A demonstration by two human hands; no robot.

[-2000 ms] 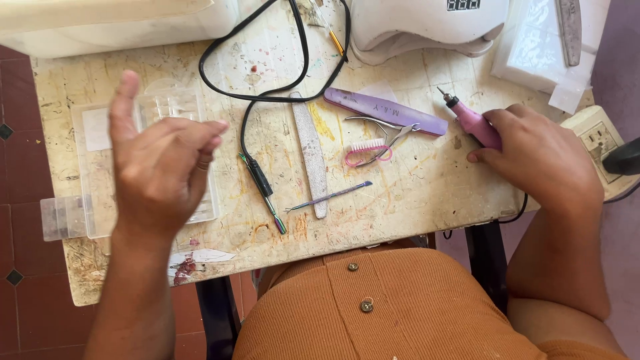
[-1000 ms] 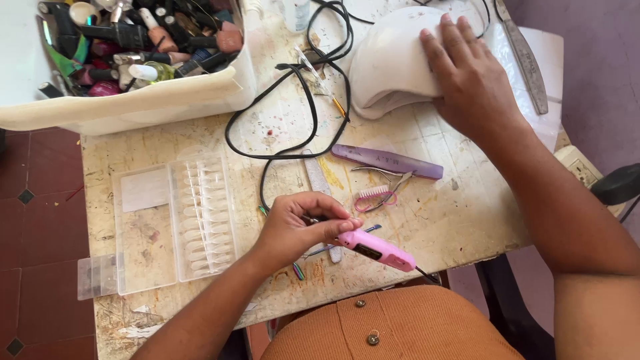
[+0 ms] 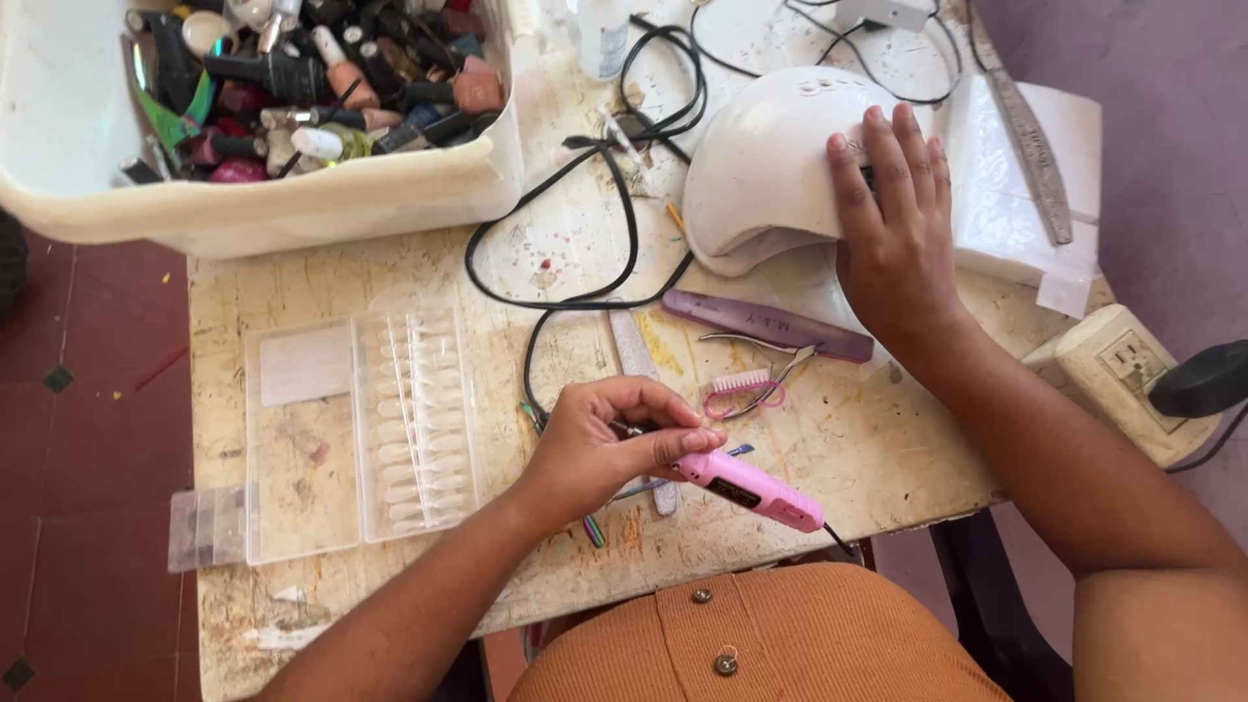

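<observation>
My left hand [image 3: 609, 444] grips a pink electric nail drill [image 3: 751, 489] near its bit end, above the near part of the table. My right hand [image 3: 897, 214] lies spread on top of the white nail lamp [image 3: 770, 166], holding nothing that shows. Between the hands are a purple nail file [image 3: 770, 324], metal cuticle nippers [image 3: 801, 359] and a pink nail brush [image 3: 743, 390]. A grey nail file [image 3: 634, 341] runs partly beneath my left hand. Left of it lies an open clear plastic case [image 3: 363, 429] with rows of clear nail tips.
A white bin [image 3: 341, 200] full of nail polish bottles stands at the back left. Black cable [image 3: 634, 224] loops across the table. A white package [image 3: 994, 195] with a grey file [image 3: 1033, 156] on it lies at the right, near a power outlet box [image 3: 1121, 380].
The pink drill has passed from my right hand to my left. My right hand has moved up onto the lamp. The view has shifted, showing more of the bin.
</observation>
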